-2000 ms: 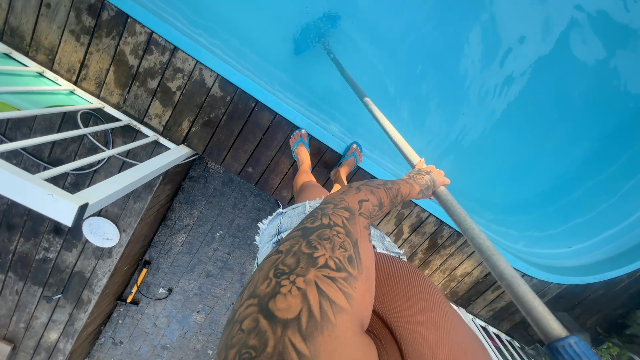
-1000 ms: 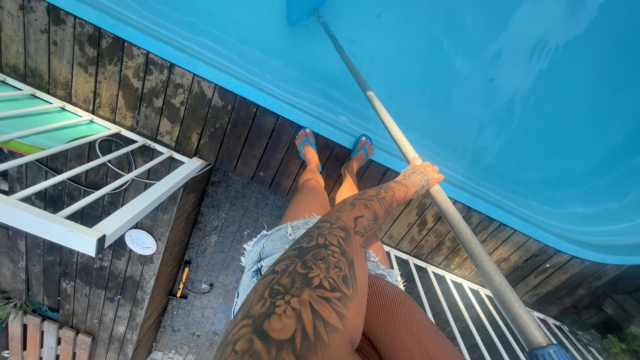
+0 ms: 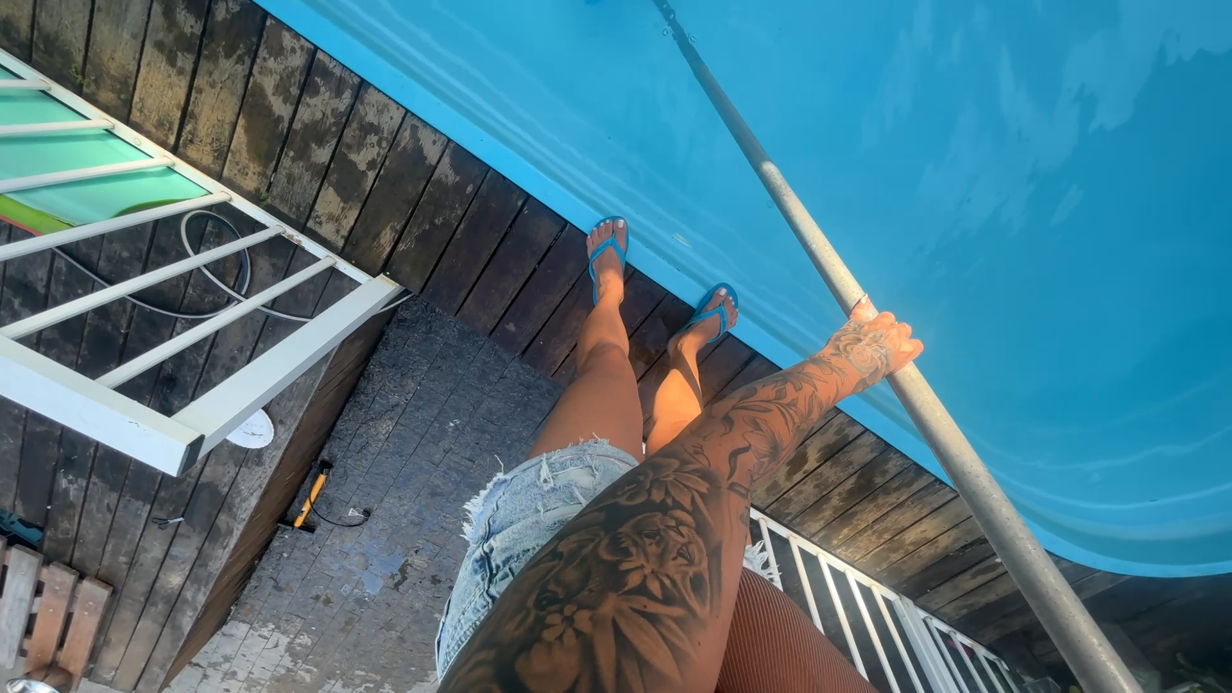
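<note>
My left hand (image 3: 878, 339), at the end of a tattooed forearm, is closed around a long metal pole (image 3: 813, 231) above the edge of the swimming pool (image 3: 1020, 241). The pole runs diagonally, its upper part under the water. At the top edge only a trace of something dark blue shows in the water. The pole's lower end leaves the frame at the bottom right. My right hand is out of view. Both feet, in blue flip-flops (image 3: 608, 252), stand on the wooden deck (image 3: 500, 255) beside the pool rim.
A white metal railing (image 3: 298, 371) is at the left, with a looped hose (image 3: 245, 265) beyond it. A yellow-and-black tool (image 3: 310, 496) with a cord lies on the dark paved floor (image 3: 414, 510). Another white railing (image 3: 837, 577) stands at lower right, near the deck.
The blue head at the pole's far end, visible in the water two seconds ago, is now almost wholly beyond the top edge. My left hand has kept its grip on the pole.
</note>
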